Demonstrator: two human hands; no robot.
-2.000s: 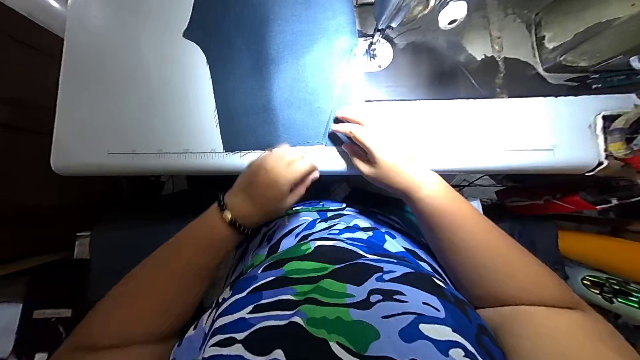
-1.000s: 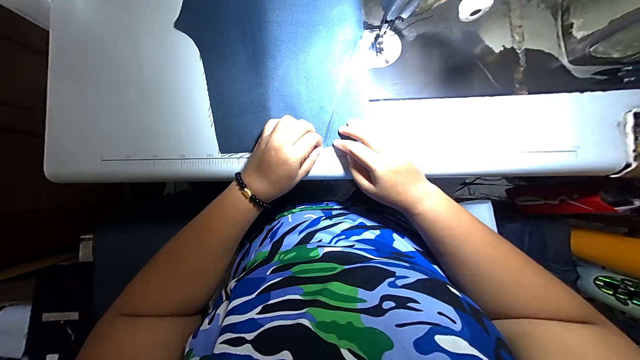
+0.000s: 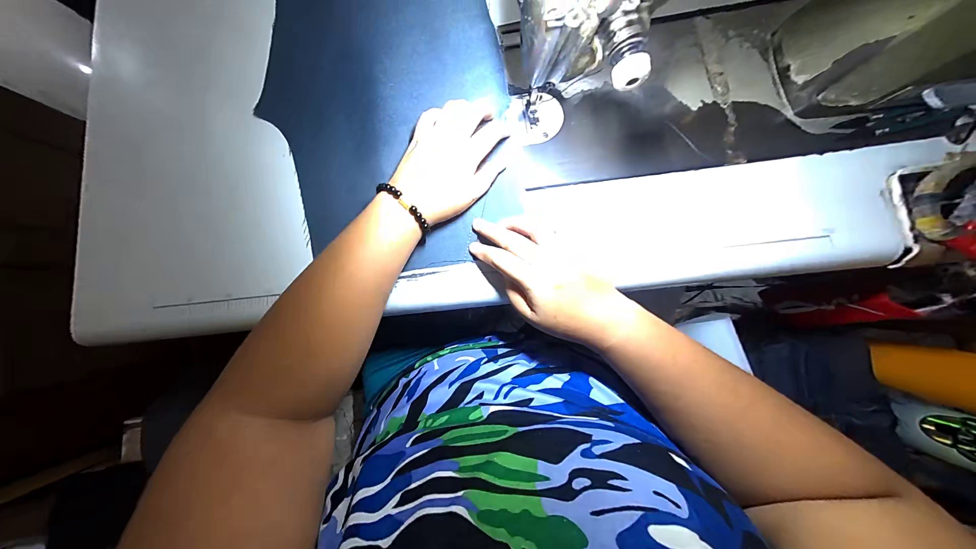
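Note:
A dark blue fabric piece [image 3: 358,84] lies flat on the white sewing table [image 3: 183,213], its right edge beside the sewing machine's presser foot and round needle plate [image 3: 543,118]. My left hand [image 3: 456,164], with a beaded bracelet at the wrist, rests spread on the fabric, just left of the needle plate. Nearer to me, my right hand [image 3: 545,278] has its fingertips at the fabric's lower right edge, close to the table's front edge. Whether those fingertips pinch the cloth is unclear. Glare from the lamp washes out parts of both hands.
The sewing machine's metal head [image 3: 564,38] stands above the needle plate. Right of it is a dark, worn machine bed [image 3: 633,137]. A cutout with rolls of tape [image 3: 934,202] is at the table's right end. Red cloth [image 3: 846,305] and an orange item [image 3: 923,374] lie below.
My left hand has moved from the fabric's front edge up onto the fabric, close to the needle plate. My right hand stays near the fabric's lower right corner.

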